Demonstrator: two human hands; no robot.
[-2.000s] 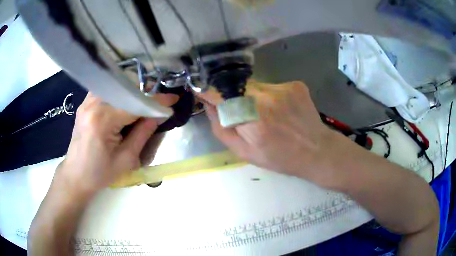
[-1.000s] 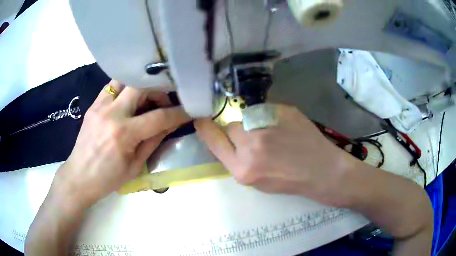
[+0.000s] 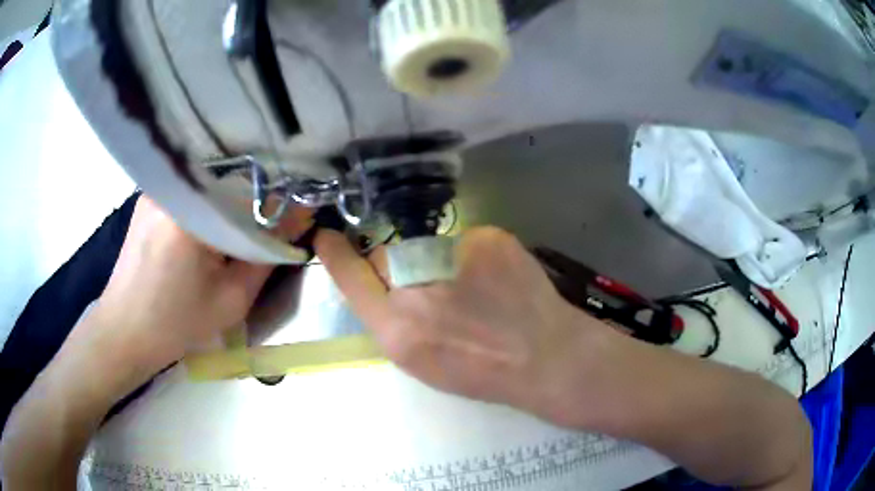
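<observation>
The dark fabric piece (image 3: 59, 297) lies at the left, running under my left forearm to the needle area. My left hand (image 3: 177, 278) is closed on its dark edge left of the needle area; its fingertips are partly hidden by the machine head. My right hand (image 3: 470, 326) is palm down on the bed, index finger stretched to the dark fabric edge; whether it grips is hidden. The off-white sewing machine head (image 3: 576, 72) hangs over both hands. The white cylindrical part (image 3: 422, 261) stands before my right knuckles. The needle itself is hidden.
Bent wire thread guides (image 3: 307, 195) and a ribbed cream knob (image 3: 443, 46) are on the machine. Yellow tape (image 3: 302, 357) crosses the bed's front edge. Red-and-black snips (image 3: 624, 305), a second red-and-black tool (image 3: 768, 305) and white cloth (image 3: 693, 187) lie right. A printed ruler (image 3: 384, 475) runs along the front.
The view has shifted, and the machine head and cream knob show larger. The zipper pull seen before on the dark fabric is out of sight. My hands remain near the needle area, with my left hand further left in the picture.
</observation>
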